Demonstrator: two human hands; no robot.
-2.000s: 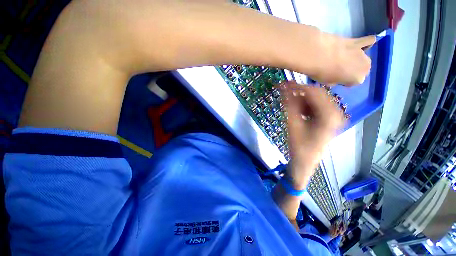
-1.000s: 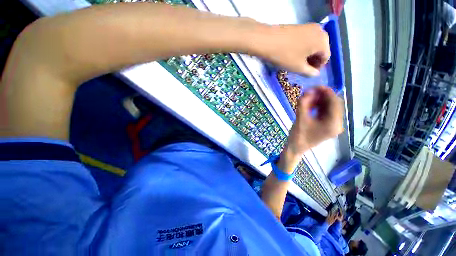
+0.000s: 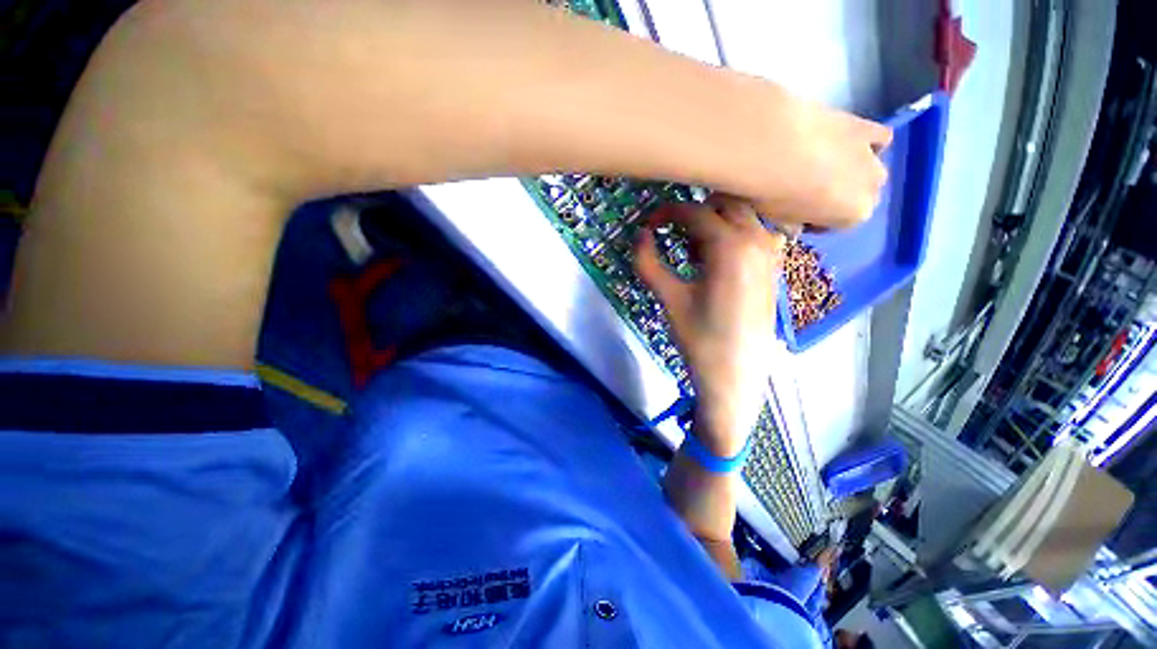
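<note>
Green circuit boards with small silver and dark parts lie in a long diagonal row. A shallow blue bin beyond them holds a heap of tiny copper-coloured parts. My left hand is over the bin with its fingers curled; its forearm crosses above the boards. My right hand, with a blue wrist strap, is low over the boards, thumb and fingers curved around a gap where board shows. Any small piece in either hand is too small or hidden to tell.
A white edge runs along the near side of the boards. A second, smaller blue bin lies farther down the line. A red object is beyond the first bin. Part of another blue-clad person shows at the lower right.
The view has shifted. My right hand has moved from beside the bin back over the boards. My left hand stays over the bin, its fingers now turned more into it.
</note>
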